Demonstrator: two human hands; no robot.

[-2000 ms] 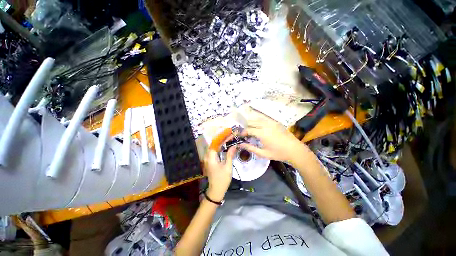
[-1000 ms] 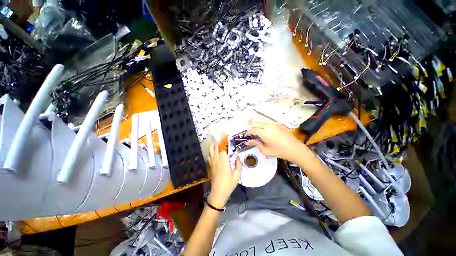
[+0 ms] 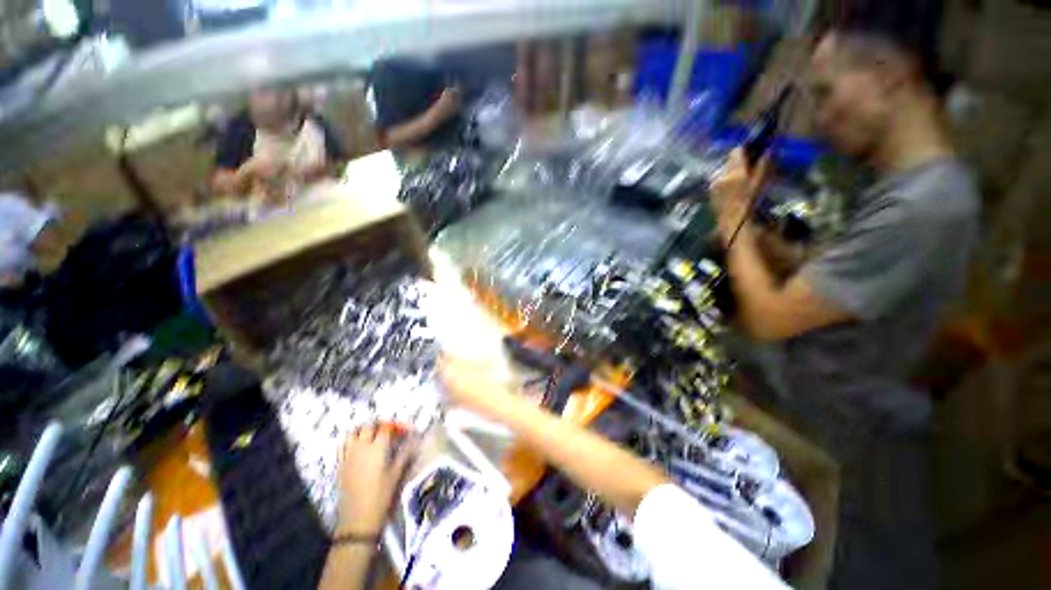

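The frame is blurred. A white camera housing [image 3: 490, 532] with a round end and centre hole lies at the bottom middle, with dark parts and wires in its squarer opening. My left hand [image 3: 371, 467] is at the housing's left side, with an orange-red spot at its fingertips; its grip is unclear. My right hand [image 3: 467, 380] is stretched forward, away from the housing, over the pale area right of the parts pile. Its fingers are blurred, and whether it holds anything is unclear. The black glue gun [image 3: 565, 375] lies right of it.
Small white fittings [image 3: 317, 432] and dark metallic parts [image 3: 375, 328] lie before an open carton [image 3: 311, 236]. A black parts tray [image 3: 259, 484] and white rods [image 3: 87, 530] are at left. Yellow-tagged wires [image 3: 692, 334] and a floor box of housings [image 3: 749, 490] are right. A person [image 3: 899, 254] stands at right.
The view has swung up and right, bringing other people into sight. My right hand has left the housing and reached forward. My left hand remains beside the housing.
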